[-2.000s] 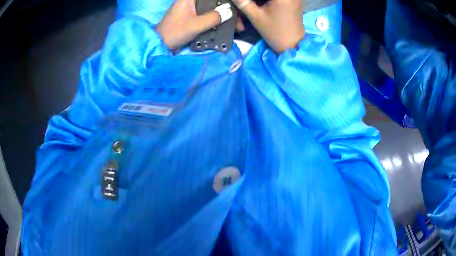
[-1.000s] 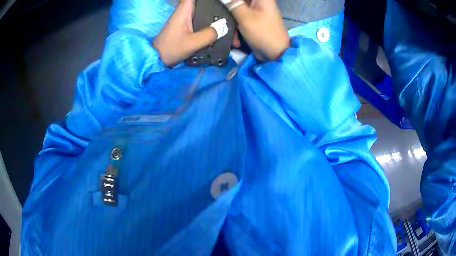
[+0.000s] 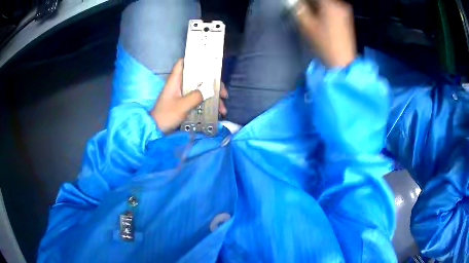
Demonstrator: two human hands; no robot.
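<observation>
A flat silver-looking metal plate [image 3: 202, 56] stands lengthwise over the lap, with holes at both ends and small holes down its middle. My left hand [image 3: 177, 105] is closed around its lower half, thumb with a white wrap on the face and fingertips showing at the right edge. My right hand [image 3: 329, 31] is blurred at the top right, away from the plate, and cut off by the picture's top edge. Something whitish shows at its fingertips; I cannot tell whether it is a finger wrap or a held part.
Legs in grey-blue trousers [image 3: 267, 61] lie beneath the plate. Another person's blue sleeve [image 3: 437, 133] is close on the right. A pale curved edge [image 3: 61, 21] crosses the upper left. A clip [image 3: 126, 226] hangs on the smock.
The whole plate has come into view and looks bright silver instead of dark. My right hand has left the plate and moved right. My left hand still holds it, now lower in the picture.
</observation>
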